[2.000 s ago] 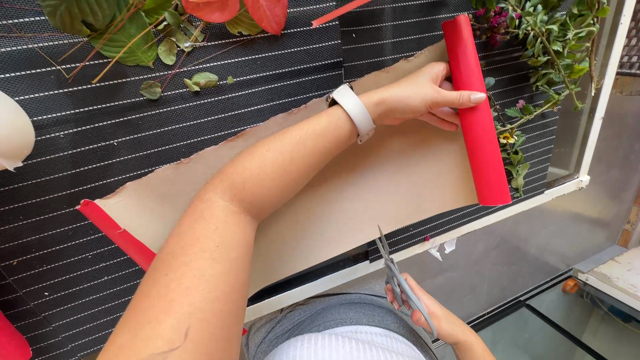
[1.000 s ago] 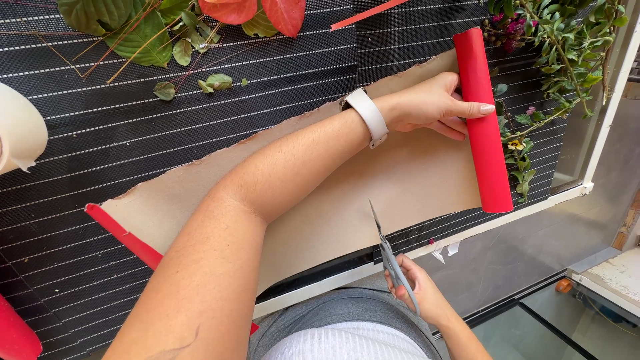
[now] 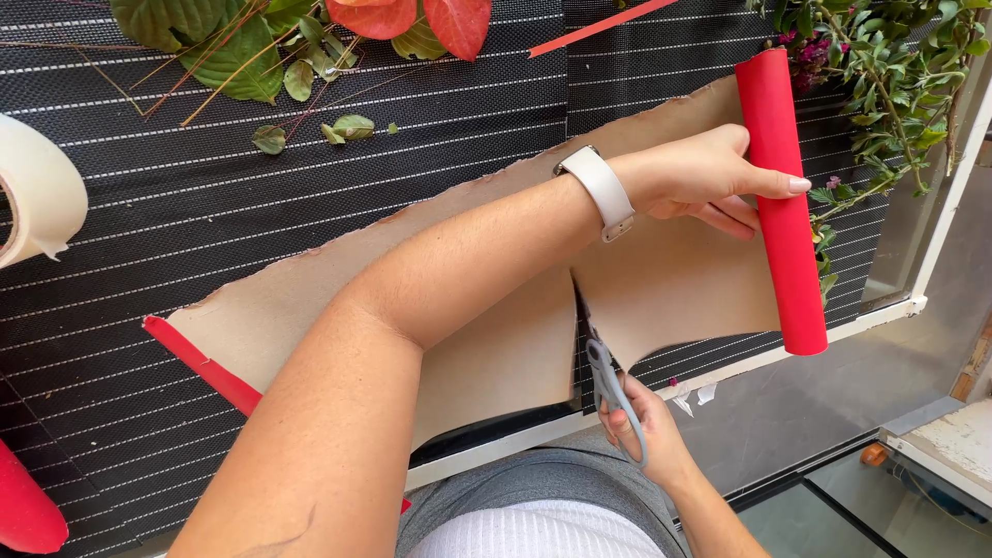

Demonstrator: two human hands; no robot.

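A sheet of paper, red on one face and tan on the other, lies tan side up (image 3: pixel 496 372) across the table, its right end curled into a red roll (image 3: pixel 783 209). My left hand (image 3: pixel 713 178), with a white-banded watch at the wrist, holds that roll, thumb on the red face and fingers on the tan side. Below the forearm, grey-handled scissors (image 3: pixel 608 387) sit in my right hand (image 3: pixel 647 426). Their blades are in a slit that runs up from the paper's lower edge; the blade tips are hard to make out. My left arm hides part of the sheet.
The table has a black woven cover with white lines (image 3: pixel 194 178). A roll of cream tape (image 3: pixel 39 190) is at the left, a red rolled thing (image 3: pixel 27 504) below it. Leaves (image 3: pixel 232 62) and a red strip (image 3: pixel 601 27) lie at the top, flowering stems (image 3: pixel 891 85) at the right.
My right hand has brought the scissors into the paper's lower edge, and a slit now shows where the sheet was whole. My left hand stays on the red roll.
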